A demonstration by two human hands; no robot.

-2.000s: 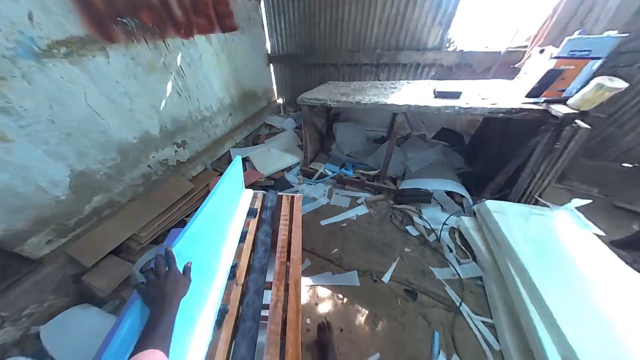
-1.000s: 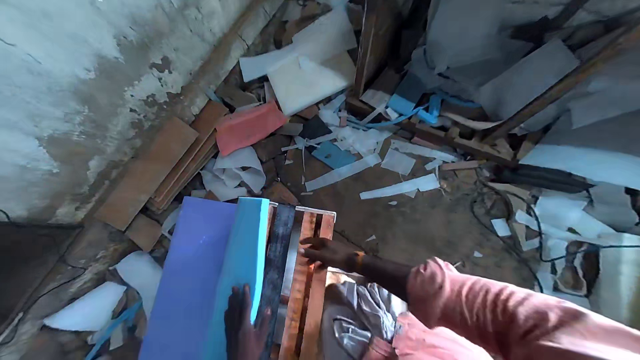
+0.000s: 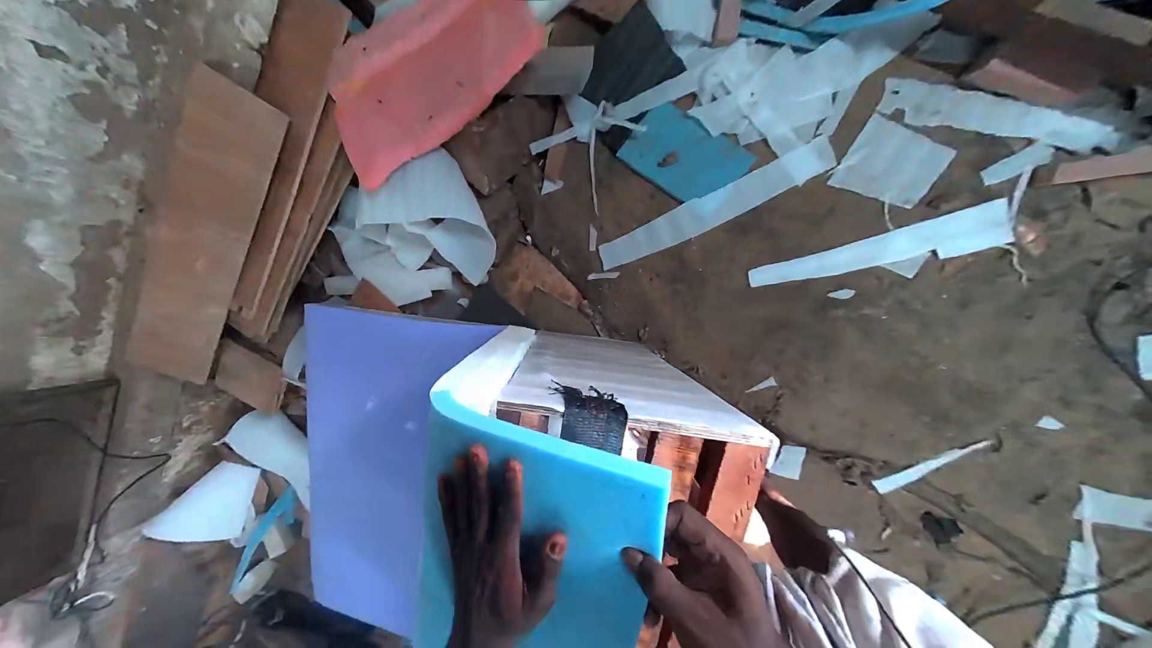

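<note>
My left hand (image 3: pixel 499 549) lies flat, fingers spread, on a bright blue foam sheet (image 3: pixel 576 504) that bends over the wooden frame. The sheet's right edge is pinched between the thumb and fingers of my right hand (image 3: pixel 688 567). Beneath it, the wooden slatted frame (image 3: pixel 733 486) shows reddish slats and a white-covered end panel (image 3: pixel 612 373). A black woven strap (image 3: pixel 594 421) with a frayed end runs over the frame end and under the blue sheet. To the left, a purple foam sheet (image 3: pixel 369 468) covers the frame's side.
Wooden boards (image 3: pixel 207 225) lean by the peeling wall (image 3: pixel 72 180). A red foam piece (image 3: pixel 432 81), a blue scrap (image 3: pixel 686 153) and several white foam strips (image 3: pixel 882 243) litter the dirt floor. Thin cables (image 3: pixel 1062 594) lie at the lower right and left.
My right hand has moved from the wooden slats to the blue sheet's edge. The blue sheet now spreads further right over the slats. The view has moved closer to the frame.
</note>
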